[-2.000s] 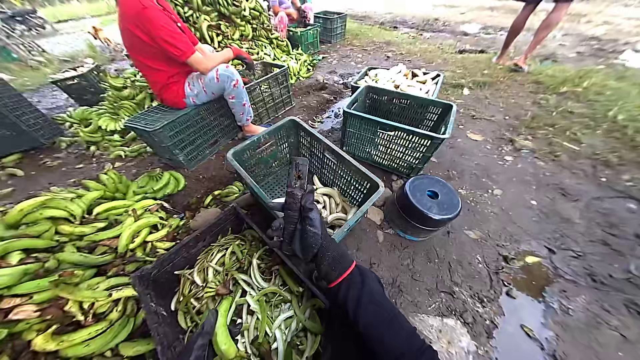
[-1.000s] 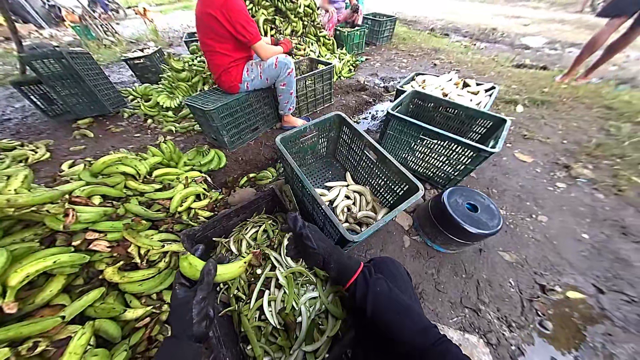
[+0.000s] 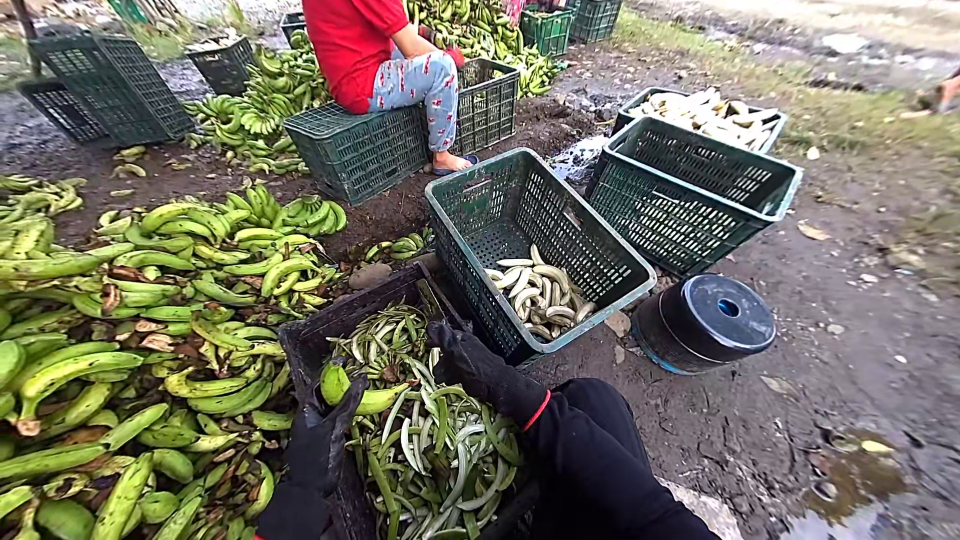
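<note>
Black gloves cover both hands. My left hand (image 3: 326,439) holds a green plantain (image 3: 379,399) over the left part of a dark crate (image 3: 315,334) full of peel strips (image 3: 442,442). At the crate's upper right edge is my right hand (image 3: 480,367), its fingers bent toward a dark, narrow piece (image 3: 429,301); whether it grips this piece I cannot tell. Just beyond stands a green plastic crate (image 3: 540,349), tilted, with peeled plantains (image 3: 541,291) at its near end. Unpeeled green plantains (image 3: 217,300) lie heaped on the left.
A black round container (image 3: 705,322) stands right of the green crate. Behind it are another green crate (image 3: 675,217) and a crate of peeled plantains (image 3: 705,116). A person in red (image 3: 352,52) sits on an overturned crate (image 3: 356,150). A puddle (image 3: 847,487) lies at lower right.
Two seconds ago my right hand was raised before the green crate; now it is lower, at the peel crate's edge. My left hand has come further into view, with a plantain in it.
</note>
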